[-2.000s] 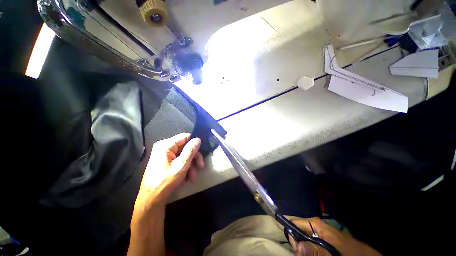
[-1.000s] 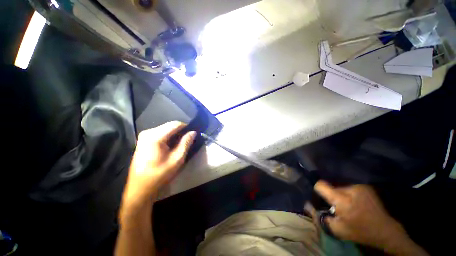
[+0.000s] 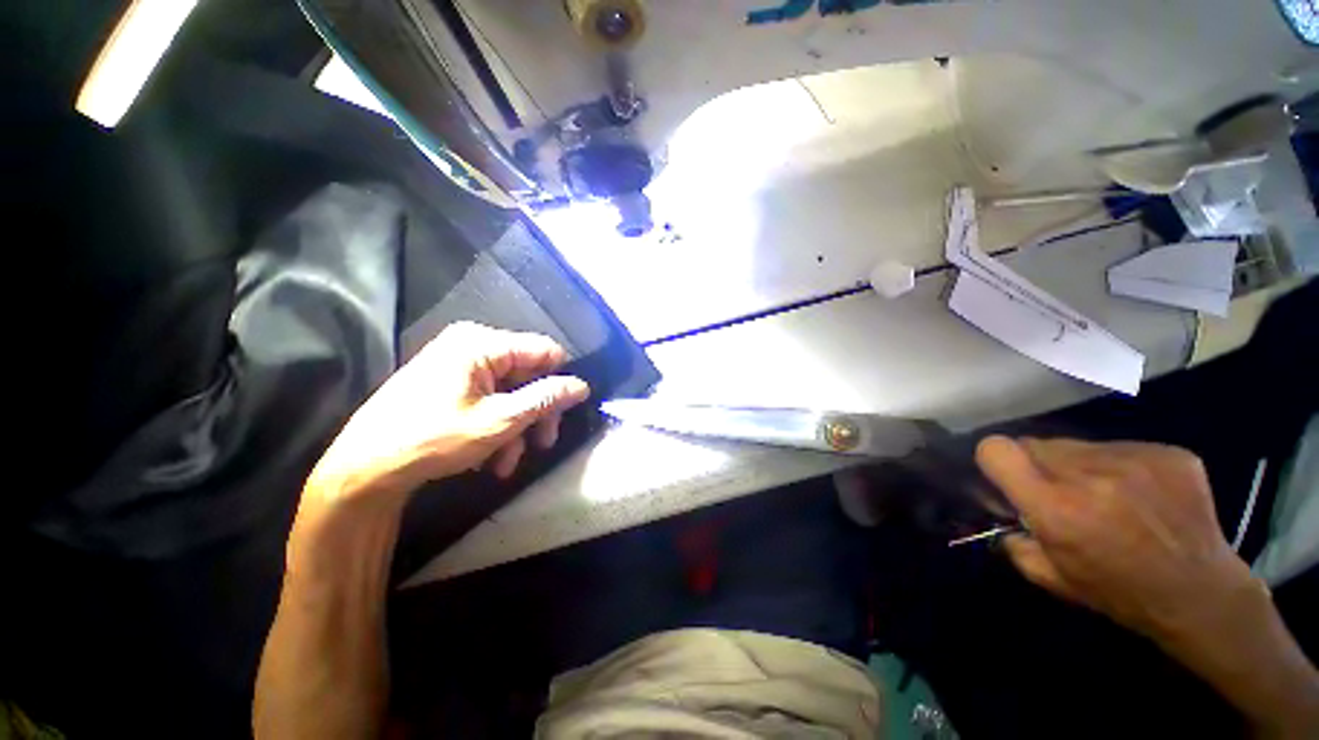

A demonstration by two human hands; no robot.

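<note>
My left hand (image 3: 470, 405) pinches the edge of the black garment fabric (image 3: 485, 297) between thumb and fingers, left of the machine bed's front. The faced edge corner (image 3: 615, 354) lies flat on the bed just past my fingertips. The shiny lining (image 3: 326, 325) is crumpled to the left. My right hand (image 3: 1092, 513) holds the black handles of the tailor's shears (image 3: 781, 428). The blades point left and their tips touch or nearly touch the fabric edge by my left thumb. Whether the tips are in the cloth is unclear.
The sewing machine's presser foot area (image 3: 615, 203) is behind the fabric. White pattern templates (image 3: 1042, 321) and a smaller white piece (image 3: 1175, 275) lie on the bed at right. A white chip (image 3: 893, 278) lies left of them. A lamp (image 3: 138, 58) shows upper left.
My right hand has moved right and up, turning the shears from a diagonal to a nearly level position. My left hand still pinches the fabric edge. The camera view has shifted slightly.
</note>
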